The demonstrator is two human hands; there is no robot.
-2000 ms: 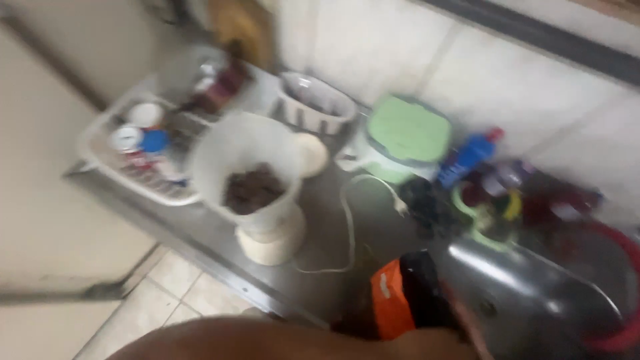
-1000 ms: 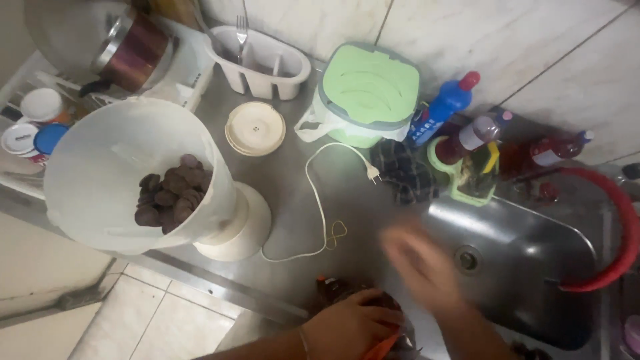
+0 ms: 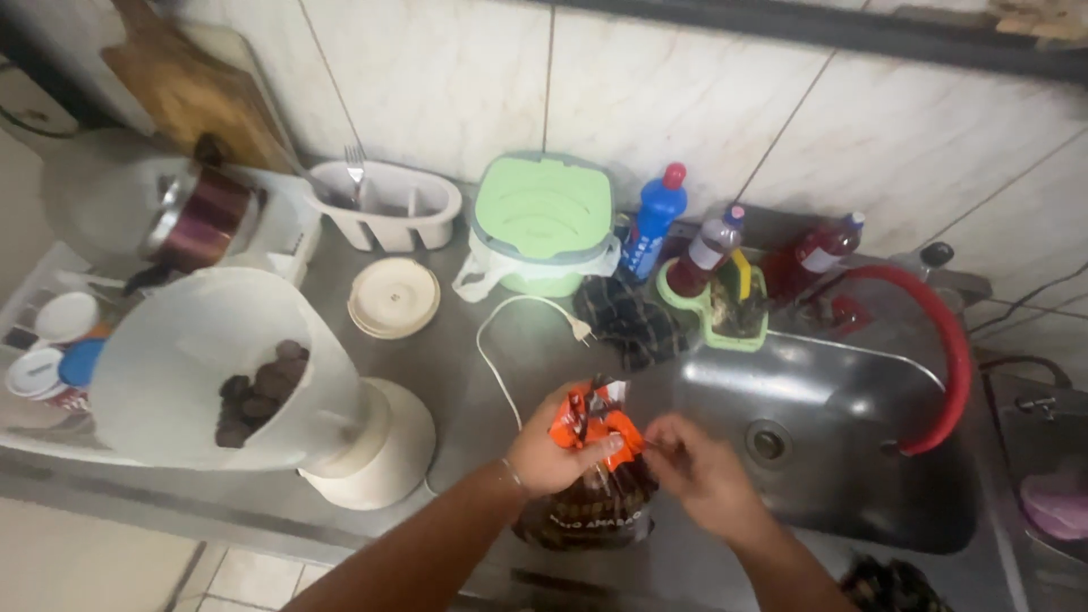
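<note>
My left hand grips the gathered orange neck of a dark plastic bag that stands on the steel counter. My right hand is at the right side of that neck, thumb and fingers pinched close together; whether something thin is between them is too small to tell. Left of the hands, a tall translucent plastic container leans over its white round base, with dark brown discs inside. A white cord with a plug lies on the counter behind my left hand.
A steel sink with a red hose lies to the right. Along the tiled wall stand a cutlery holder, a green-lidded bin, a blue bottle and red-liquid bottles. Stacked white lids and a dish rack are at left.
My right hand has moved from over the sink's near-left edge to the bag's neck. My left hand now holds the neck, and the bag stands more fully in view.
</note>
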